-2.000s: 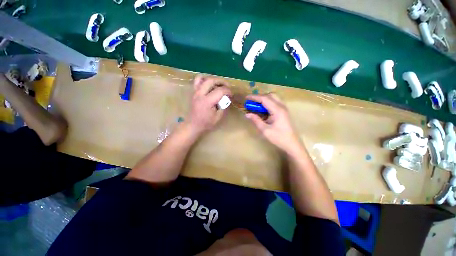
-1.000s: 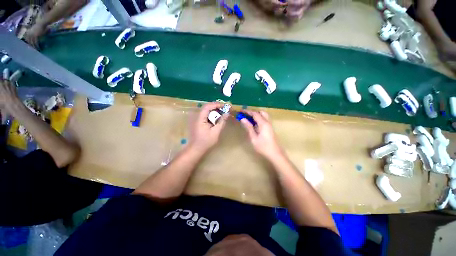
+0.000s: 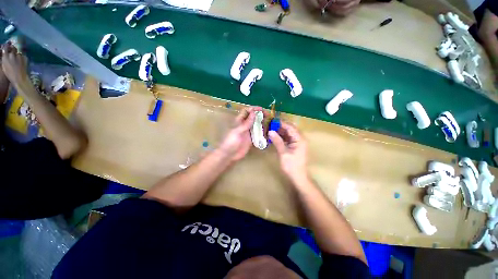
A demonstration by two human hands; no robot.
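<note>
My left hand (image 3: 238,137) holds a white curved housing shell (image 3: 259,131) upright, its hollow side facing up. My right hand (image 3: 289,147) holds a blue battery (image 3: 274,127) just right of the shell, with a small gap between them. Thin orange-brown wires and a small part (image 3: 272,105) stick up from the battery's far end, over the belt's near edge. Another blue battery with wires (image 3: 155,110) lies on the cardboard worktop (image 3: 218,188) to the left.
A green conveyor belt (image 3: 207,57) beyond the worktop carries several white shells, some with blue inside. A shell pile (image 3: 441,184) lies at right, a single shell (image 3: 424,220) nearer. A grey metal bar (image 3: 65,49) crosses at left. Other people's arms show left and at the far side.
The shell in my left hand has turned to show its hollow side. My right hand has brought the battery beside it, wires pointing away from me. The camera view has shifted.
</note>
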